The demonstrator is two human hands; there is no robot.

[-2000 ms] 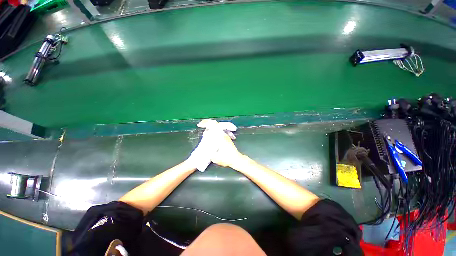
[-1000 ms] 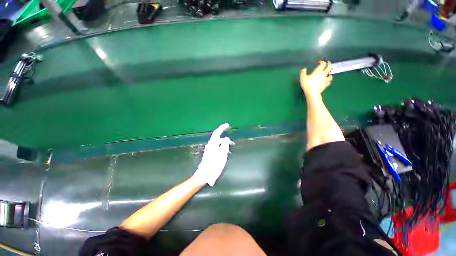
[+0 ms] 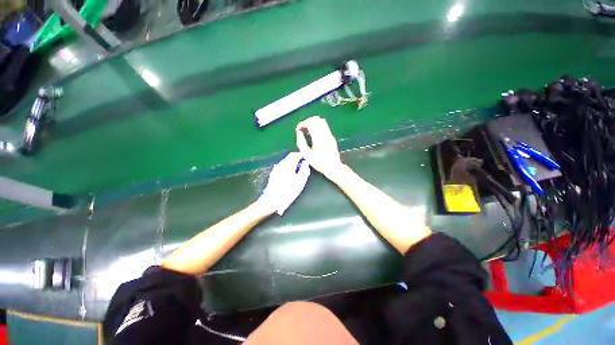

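Observation:
A silver-white tube unit (image 3: 300,99) lies slanted on the bright green conveyor, just beyond my hands. Its black end with loose white wires (image 3: 357,89) points to the upper right. My left hand (image 3: 284,185) wears a white glove and is over the bench edge, with nothing visible in it. My bare right hand (image 3: 319,147) is beside and partly above it, fingers curled with a gap between thumb and forefinger. The hands meet near the gloved fingertips; whether the right fingers pinch anything is unclear. Neither hand touches the tube unit.
Blue-handled cutters (image 3: 522,165) lie on a dark box at right, near a yellow sponge (image 3: 461,199) and a heap of black cables (image 3: 573,148) above a red stool (image 3: 593,269). Another unit (image 3: 38,120) lies far left. A solder reel (image 3: 54,273) and thin solder wire (image 3: 307,274) are on the bench.
The tube unit with white wires has moved left along the conveyor, to in front of me. My right hand reached to it, let go, and is back beside my left hand.

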